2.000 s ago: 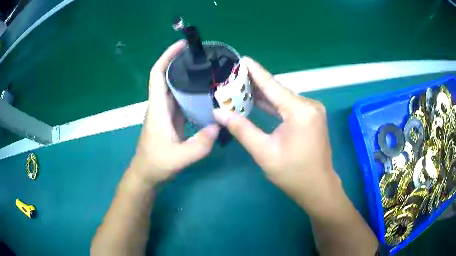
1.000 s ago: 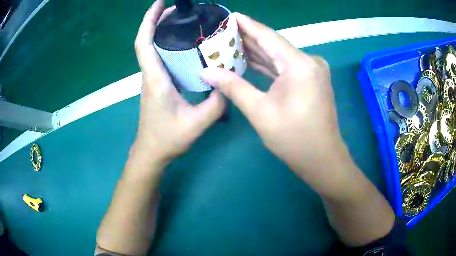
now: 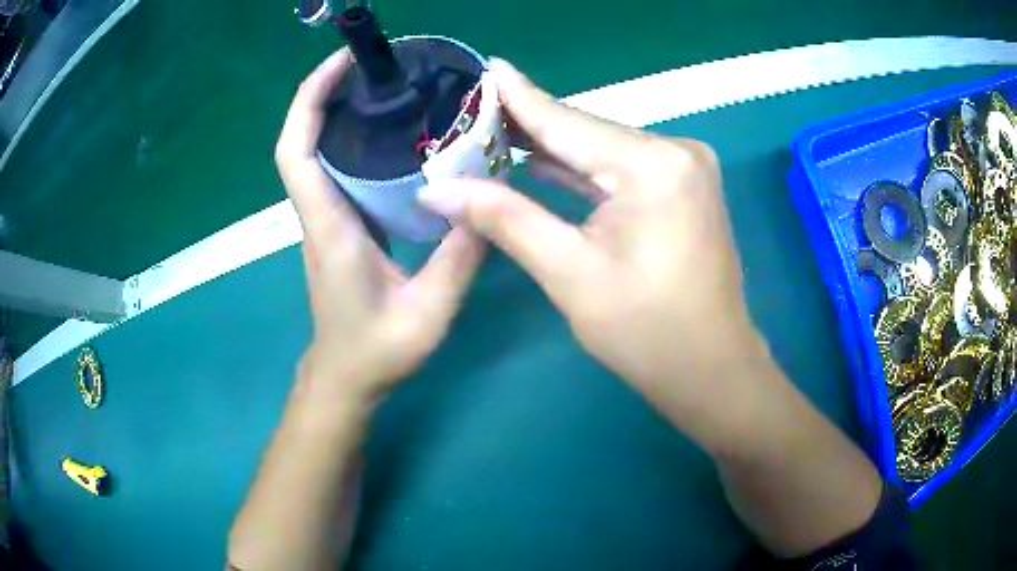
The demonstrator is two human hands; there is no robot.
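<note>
The microphone body (image 3: 385, 206) is tilted so its black round end faces me, with a grey outer shell. The black neck (image 3: 374, 50) rises from that end, with a small pale connector (image 3: 315, 11) at its tip, cut by the top edge. My left hand (image 3: 362, 290) is wrapped around the left side of the body. My right hand (image 3: 636, 223) grips the white curved panel (image 3: 474, 156) at the body's right side, fingers behind and thumb in front. Red lead wires (image 3: 471, 106) show between panel and black end. The panel's lower part is hidden by my thumb.
A blue bin (image 3: 831, 223) heaped with gold and grey rings (image 3: 928, 435) stands at the right. One gold ring (image 3: 90, 377) and a small yellow and black tool (image 3: 85, 475) lie on the green bench at the left. A pale rail (image 3: 223, 254) crosses behind my hands.
Compared with one second ago, the body sits slightly lower and further left, and its black end faces me more. Less of the panel's holed face shows. Both hands keep their hold.
</note>
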